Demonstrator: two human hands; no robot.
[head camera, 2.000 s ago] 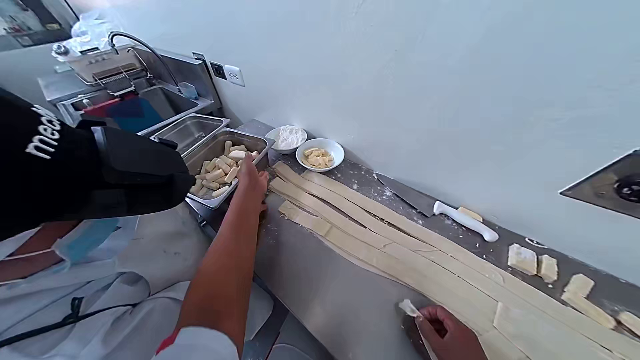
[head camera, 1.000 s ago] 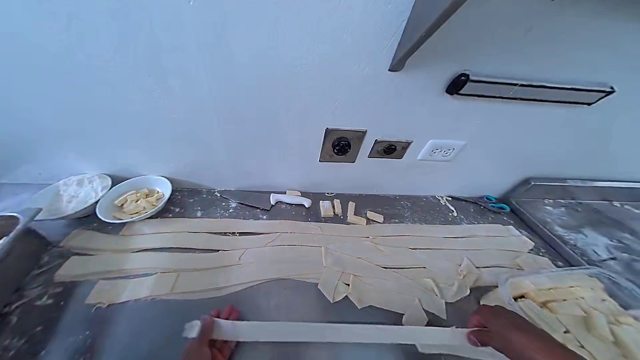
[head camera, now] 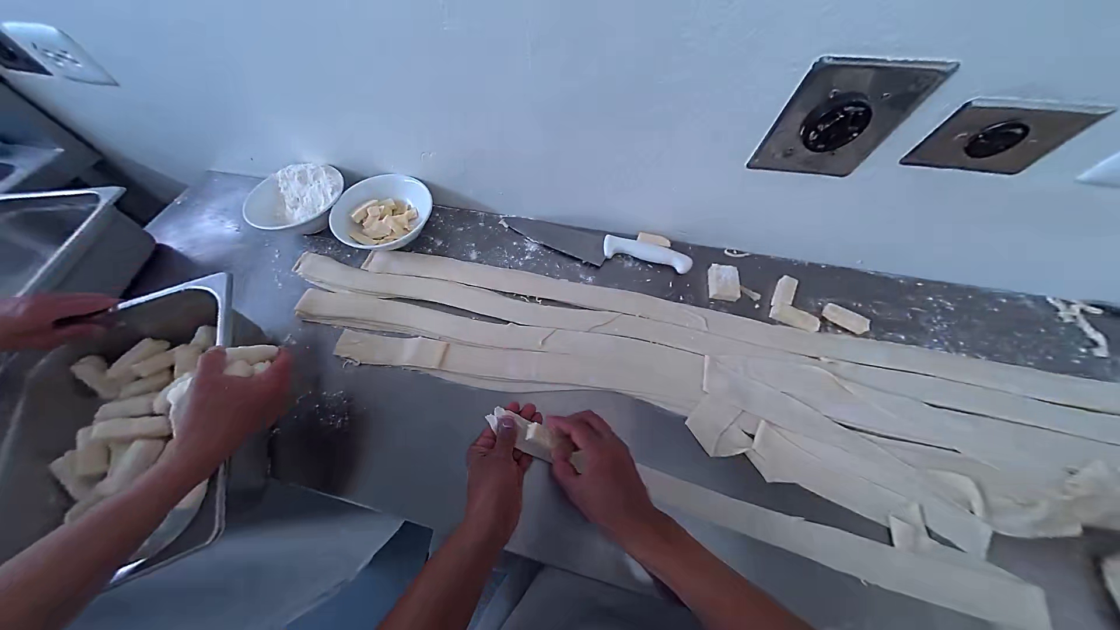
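My left hand (head camera: 500, 464) holds the near-left end of a long dough strip (head camera: 787, 534), which runs along the steel counter to the lower right. Close beside it, my right hand (head camera: 595, 468) has its fingers on a small pale stick, likely cheese (head camera: 538, 435), against that dough end. Behind my hands lie several long layered dough strips (head camera: 525, 337), with shorter folded pieces (head camera: 726, 424) at the right. At the left, a deep steel pan (head camera: 223, 324) holds many dough-wrapped sticks (head camera: 131, 427).
A co-worker's hands are at the pan, one at its rim (head camera: 66, 315), one over the rolls (head camera: 232, 394). Along the wall are a bowl of flour (head camera: 262, 206), a bowl of pale pieces (head camera: 346, 223), a white-handled knife (head camera: 647, 252) and loose pale blocks (head camera: 724, 283). Outlets (head camera: 836, 122) are above.
A second ago my hands were far apart on the strip; now they are together at its left end, with a pale stick between them. The view has swung left, showing the pan and the co-worker's hands.
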